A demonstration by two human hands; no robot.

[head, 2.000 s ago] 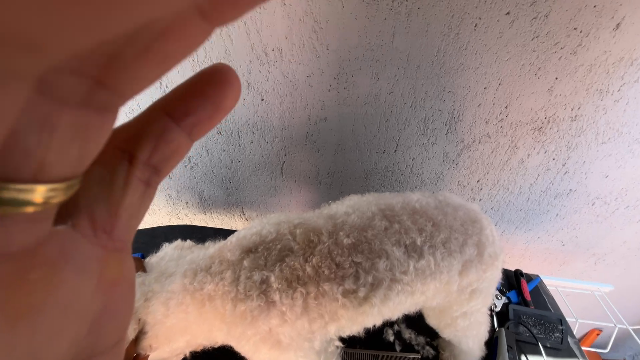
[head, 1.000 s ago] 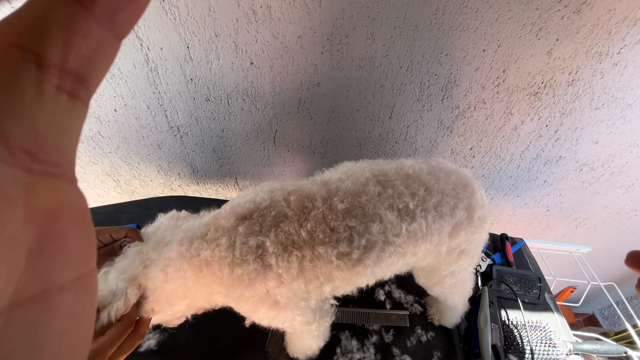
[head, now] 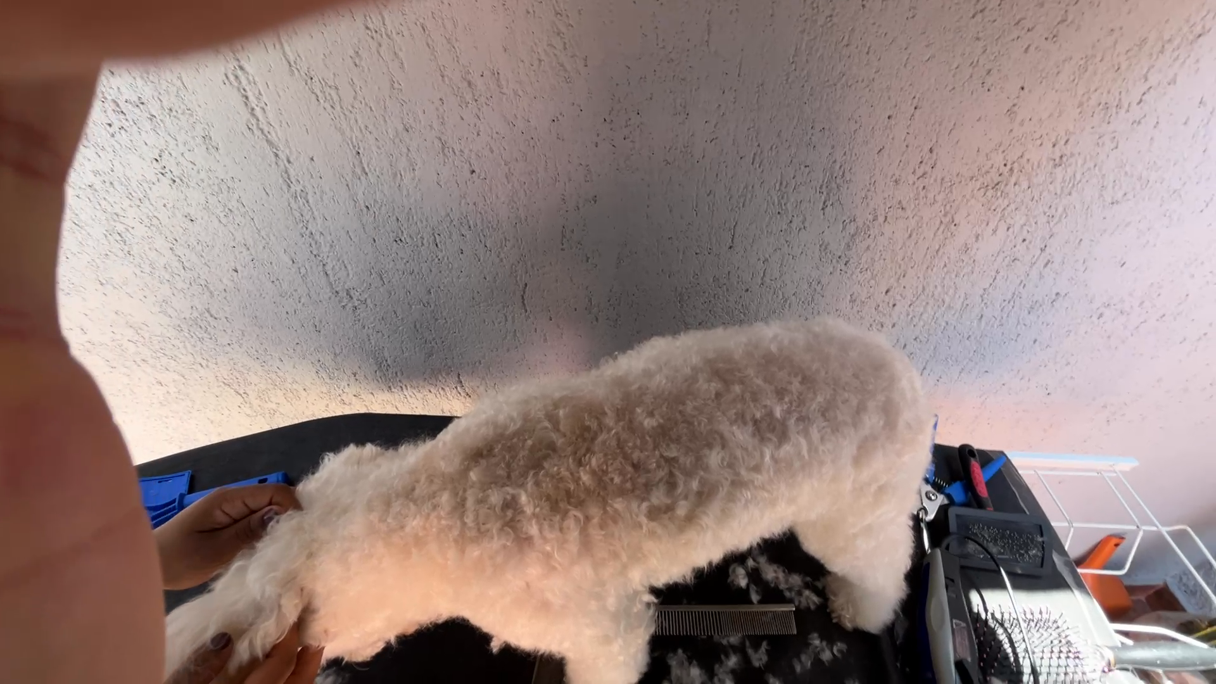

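What appears to be my left hand [head: 85, 427] is very close to the camera, its palm filling the left edge; its fingertips are out of frame, so its grip is hidden. My right hand is not in view. Beyond my left hand, a curly cream-coloured dog [head: 646, 456] stands on a black table [head: 313, 442]. Another person's hands hold the fur around its head, one on the far side [head: 233, 522] and one below [head: 275, 660]. A metal grooming comb [head: 727, 619] lies by its legs among cut fur tufts [head: 779, 579].
Blue plastic tools [head: 166, 494] lie behind the head. At right are blue-handled nail clippers [head: 959, 489], a slicker brush [head: 1002, 541], a corded clipper [head: 945, 608] and a pin brush [head: 1035, 646]. A white wire rack [head: 1073, 464] stands beside the table; a textured wall [head: 608, 190] is behind.
My left hand's extended fingers have left view, and its palm remains at the left edge. Fingertips seen at the right edge one second ago are gone. More of the other person's hands shows.
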